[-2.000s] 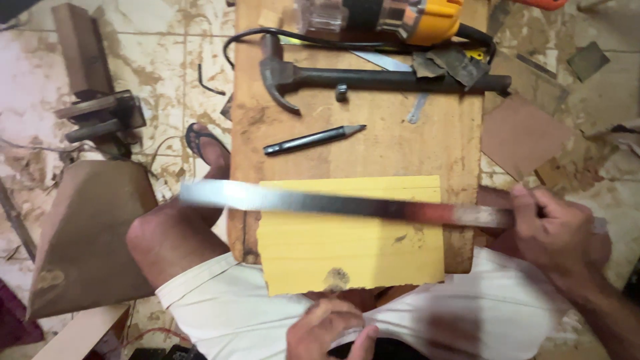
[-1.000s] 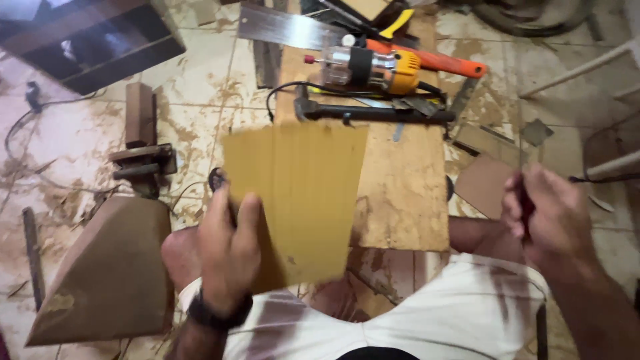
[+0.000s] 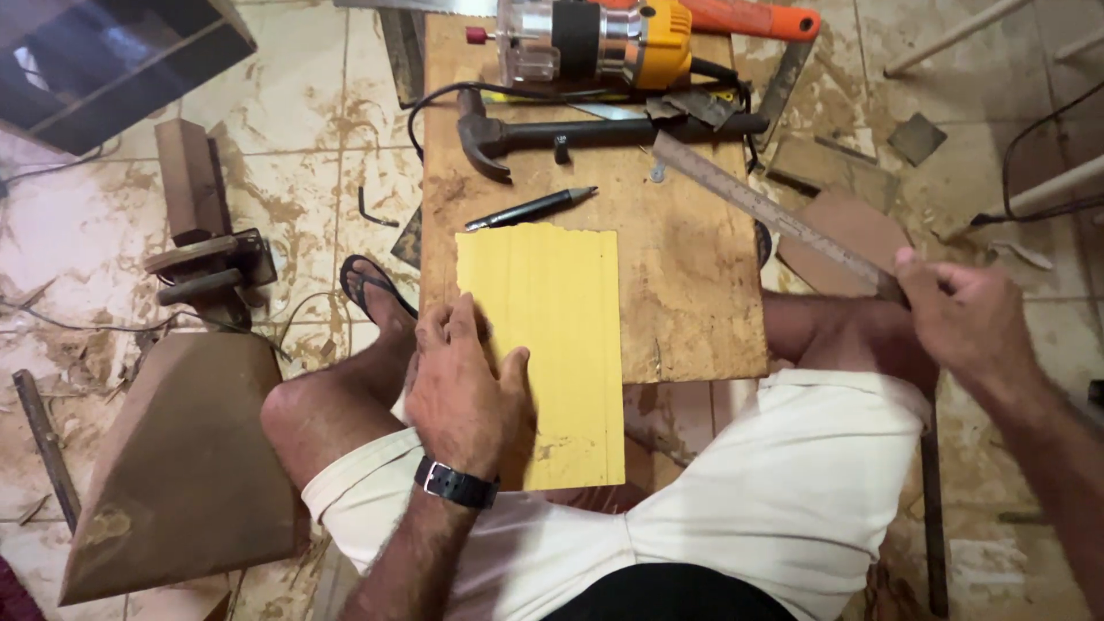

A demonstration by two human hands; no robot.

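Observation:
A yellow sheet with one ragged short edge [image 3: 561, 345] lies lengthwise on the wooden bench [image 3: 690, 302], its near end jutting past the bench edge. My left hand [image 3: 466, 379] holds its left side, thumb on top, fingers at the edge. In my right hand [image 3: 957, 310] is the end of a metal ruler [image 3: 768, 211], which slants up and left over the bench's right side. Beyond the sheet's ragged edge lies a dark carpenter's pencil [image 3: 535, 207]. A claw hammer [image 3: 595, 134] lies across the bench behind it, with a small dark metal piece [image 3: 561, 149] beside its handle.
A yellow-and-clear power trimmer [image 3: 595, 39] and an orange-handled saw [image 3: 759, 17] lie at the bench's far end. A brown tapered panel [image 3: 185, 457] and a wooden block [image 3: 190, 181] are at left. Brown offcuts [image 3: 841, 241] lie on the dusty tiled floor at right.
The yellow sheet, raised in my left hand a second ago, is now down on the bench and turned lengthwise compared with the first frame. The ruler is now slanted over the bench's right side.

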